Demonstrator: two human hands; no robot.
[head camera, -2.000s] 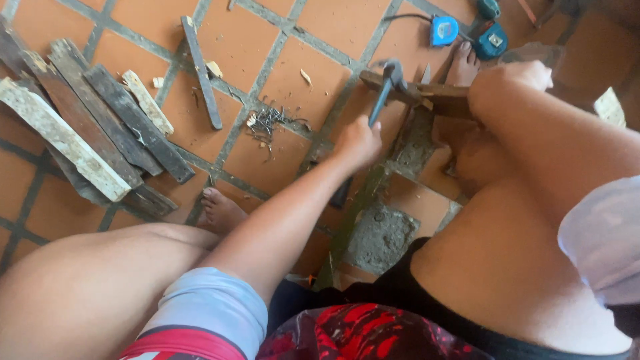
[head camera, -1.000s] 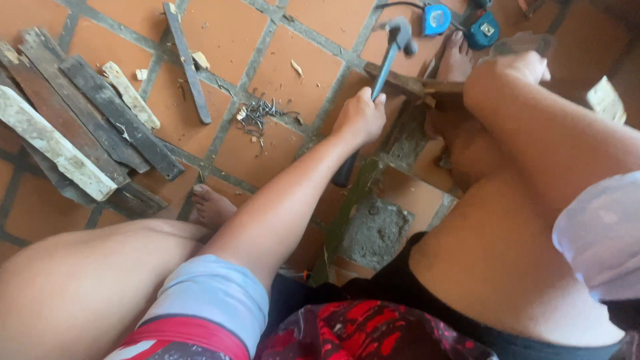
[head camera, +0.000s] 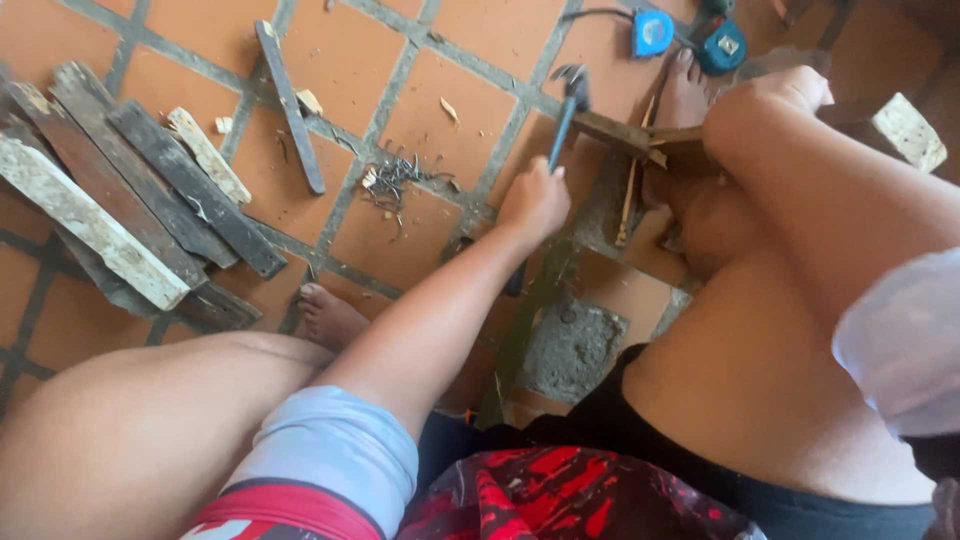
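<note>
My left hand is closed around the blue handle of a claw hammer. The hammer's head is beside the left end of a brown wooden piece, which has a splintered break. My right hand has its fingers curled at a length of wood, partly hidden by my forearm; the wood's pale end shows at the right. A thin split strip crosses below the break. Bent nails lie in a small heap on the tiles, left of the hammer.
Several old wooden slats lie side by side at the left. A narrow dark slat lies apart. Two tape measures, one blue and one teal, sit near my right foot. A rough cement patch interrupts the tiled floor.
The hammer and my left hand moved up in the view between the first two frames, then came back down towards the wood. My right hand stays at the wood.
</note>
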